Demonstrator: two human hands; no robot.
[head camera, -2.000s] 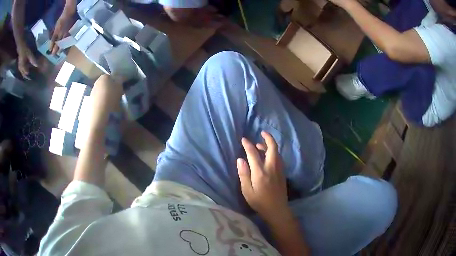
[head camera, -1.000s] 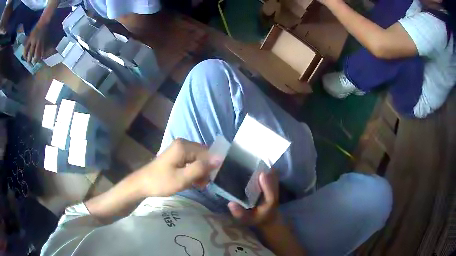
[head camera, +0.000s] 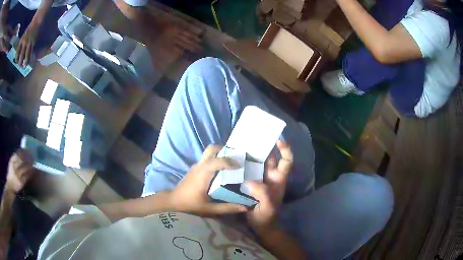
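An open carton (head camera: 231, 194) with pale blue sides is held over my lap. Its white lid (head camera: 257, 133) stands up and its small dust flaps are folded inward over the opening. My left hand (head camera: 200, 185) holds its left side, with fingers at a dust flap. My right hand (head camera: 269, 190) holds its right side, with the thumb at the other flap. Closed cartons (head camera: 74, 133) with white tops stand in a cluster at the left. Open cartons (head camera: 101, 45) with raised flaps stand beyond them.
Another person's hand (head camera: 20, 170) holds a pale blue carton beside the closed cluster. Other hands (head camera: 28, 43) handle a carton at the upper left. A brown corrugated box (head camera: 292, 51) lies ahead, near a squatting person (head camera: 391, 56) at the upper right. A slatted pallet (head camera: 147, 119) shows beside my knee.
My left hand reached to the open cartons, then came back to my lap, where both hands now hold a carton. Its dust flaps have folded inward. Another person's hand with a carton has appeared at the left.
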